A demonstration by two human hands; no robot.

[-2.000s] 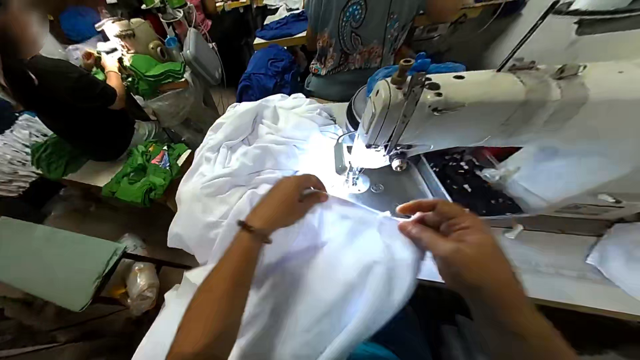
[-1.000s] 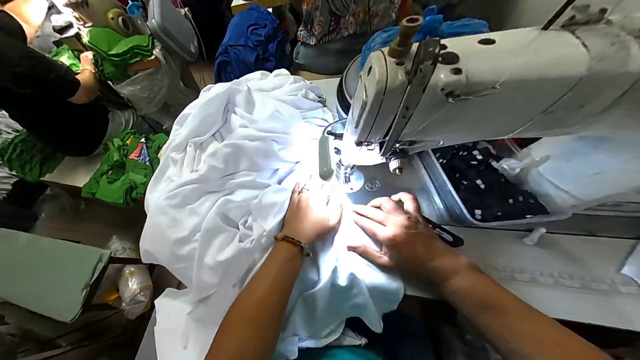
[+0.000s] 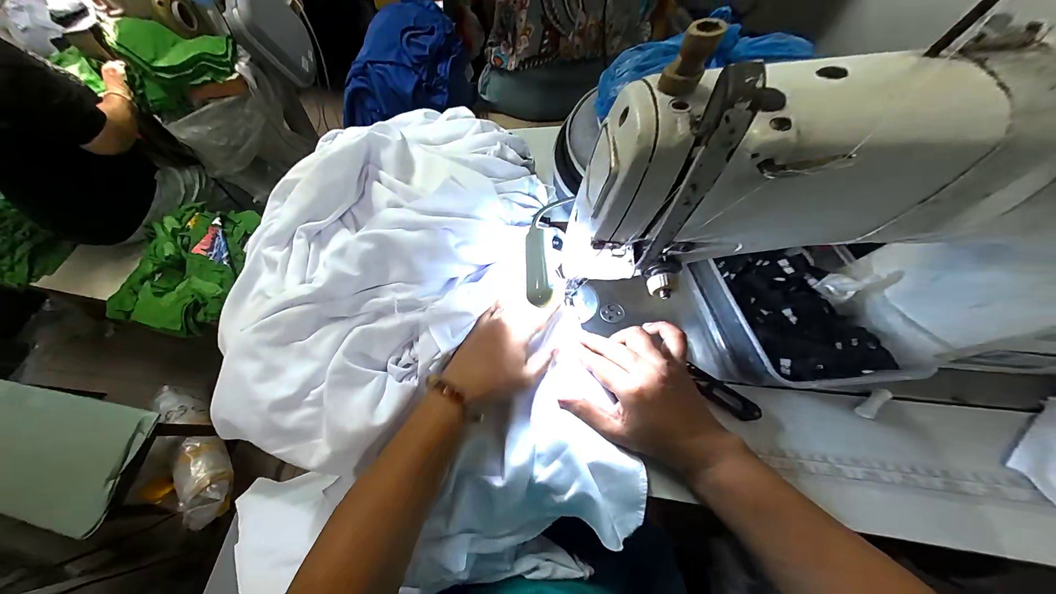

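Observation:
White fabric (image 3: 355,272) lies bunched on the sewing machine table and hangs over its front edge. My left hand (image 3: 499,355) rests on it just left of and below the needle area, fingertips in the lamp's glare; whether they pinch the cloth is unclear. Spread on the cloth to the right, my right hand (image 3: 648,388) has its fingers pointing toward the presser foot. The sewing machine (image 3: 825,148) stands over the cloth's right edge, and a small green lamp (image 3: 539,268) hangs beside its needle. Black-handled snips or a similar tool (image 3: 726,396) lie partly under my right hand.
A clear plastic tray (image 3: 742,338) of black pieces with white bits sits under the machine arm. A small white plastic piece (image 3: 873,404) lies on the table (image 3: 907,478). At left, a co-worker's arm (image 3: 115,115) is near green fabric (image 3: 186,272). Blue cloth (image 3: 404,66) is behind.
Two seconds ago both hands held the fabric's edge raised in front of the machine; now they are down on it near the needle. The view has moved closer. Since one second ago, the hands have barely moved.

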